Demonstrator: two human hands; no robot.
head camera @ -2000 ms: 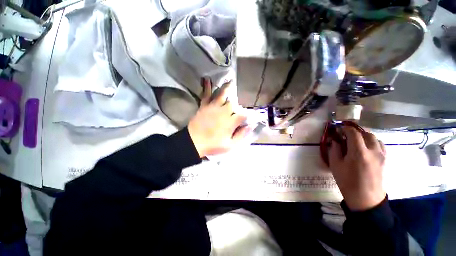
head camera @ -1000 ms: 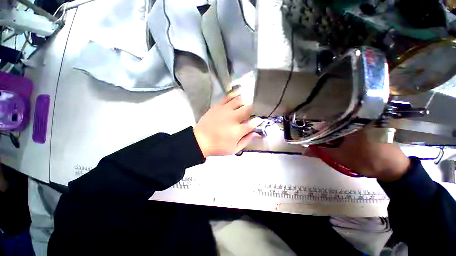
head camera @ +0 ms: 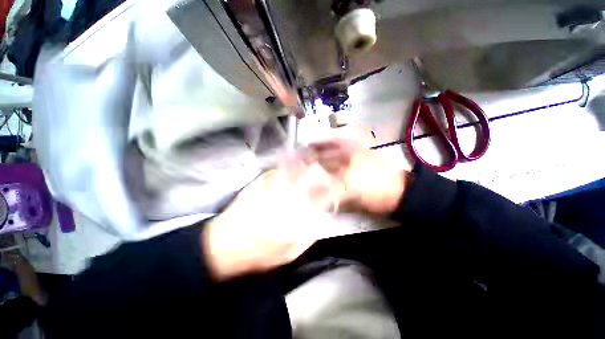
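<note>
The light grey garment (head camera: 199, 106) lies bunched on the table left of the needle, blurred by motion. My left hand (head camera: 265, 215) is in front of the needle at the garment's near right edge, blurred. My right hand (head camera: 365, 179) meets it just below the presser foot (head camera: 335, 119). The fingers of both hands come together there; whether they pinch fabric is too blurred to tell. The red-handled scissors (head camera: 451, 132) lie on the table right of the needle, untouched.
The machine head (head camera: 451, 40) spans the top of the view. A purple device (head camera: 23, 198) and a purple flat bar (head camera: 64, 217) are at the left edge. Part of another person's arm (head camera: 26, 278) shows at the lower left. Light fabric (head camera: 341, 304) lies at my lap.
My right hand has let go of the red scissors, which now lie on the table, and has moved left to my left hand. The garment is bunched nearer. The view has shifted closer to the needle.
</note>
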